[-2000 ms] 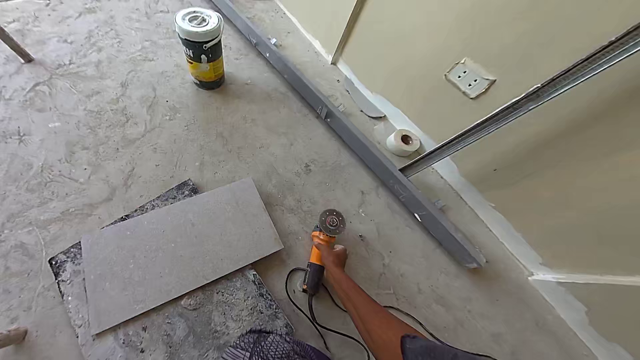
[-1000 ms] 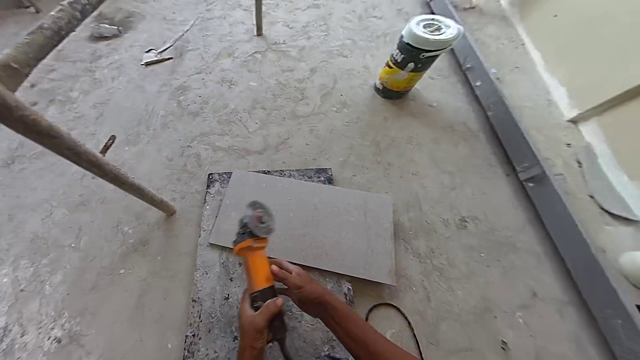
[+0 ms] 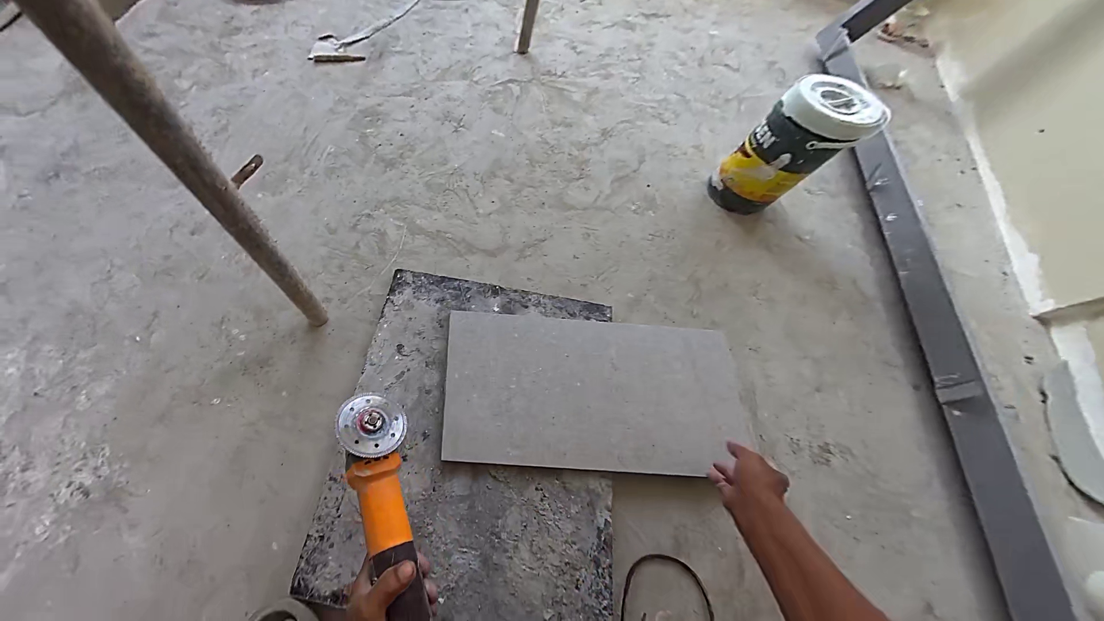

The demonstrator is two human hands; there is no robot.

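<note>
My left hand [image 3: 392, 586] holds an orange and black angle grinder [image 3: 384, 509] by its dark rear body, with the toothed metal disc [image 3: 371, 423] facing up. The grinder is over the left part of a dark, stained board [image 3: 517, 535] on the floor. A grey rectangular tile [image 3: 586, 392] lies across that board, its right part reaching past the board's edge. At the tile's lower right corner is my right hand [image 3: 750, 476], thumb and fingers touching or gripping the corner; the fingertips are partly hidden.
A plastic bucket [image 3: 789, 147] stands at the upper right, beside a long grey metal beam [image 3: 940, 345] near the wall. A wooden pole [image 3: 190, 164] meets the floor at upper left. A dark cable [image 3: 664, 559] curves below the tile, and a trowel-like tool [image 3: 332, 50] lies farther off.
Both hands were at the grinder one second ago; now only my left hand holds it, lower left of the tile. My right hand has moved to the tile's corner, and the tile lies more level across the board.
</note>
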